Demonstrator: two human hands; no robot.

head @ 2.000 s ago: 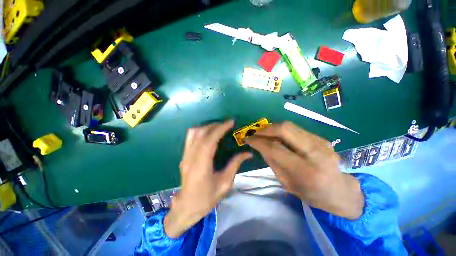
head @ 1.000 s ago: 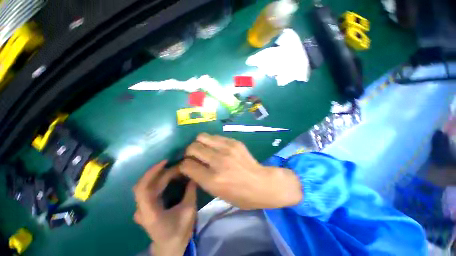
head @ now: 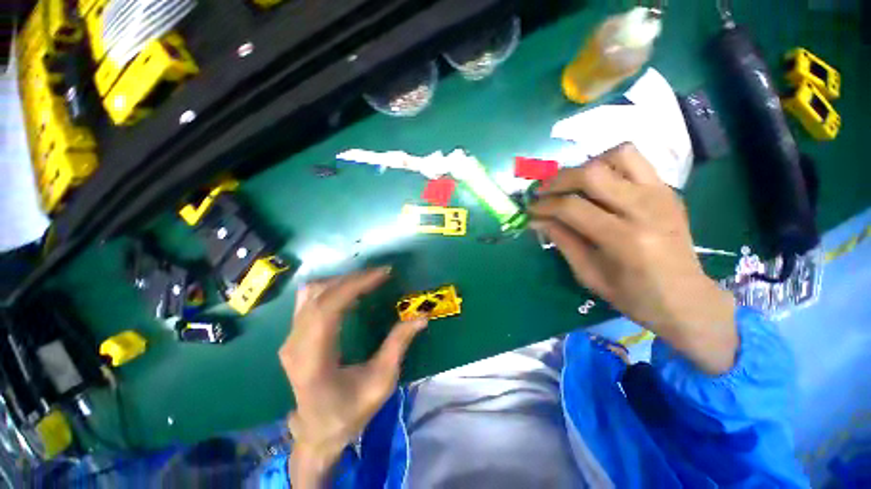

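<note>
A small yellow rear housing (head: 430, 304) with dark parts inside lies on the green mat. My left hand (head: 344, 349) is beside it, thumb near its lower edge, fingers spread and holding nothing. My right hand (head: 621, 239) is at the circuit board end of the green tool (head: 489, 196); its fingertips are bent together there, and whether they grip anything is hidden. A yellow front housing (head: 435, 221) with a rectangular window lies between the hands. The display module is hidden.
Red blocks (head: 537, 169) and a scraper (head: 387, 159) lie beyond. A white cloth (head: 638, 124), amber bottle (head: 611, 57) and black electric screwdriver (head: 764, 143) are at right. Black modules (head: 229, 239) stand left. Screw dishes (head: 406, 94) sit by the black rack (head: 267, 81).
My right hand has moved away from my left hand, to the right and up to the green tool. My left hand has opened, and the yellow rear housing shows on the mat. The view has shifted.
</note>
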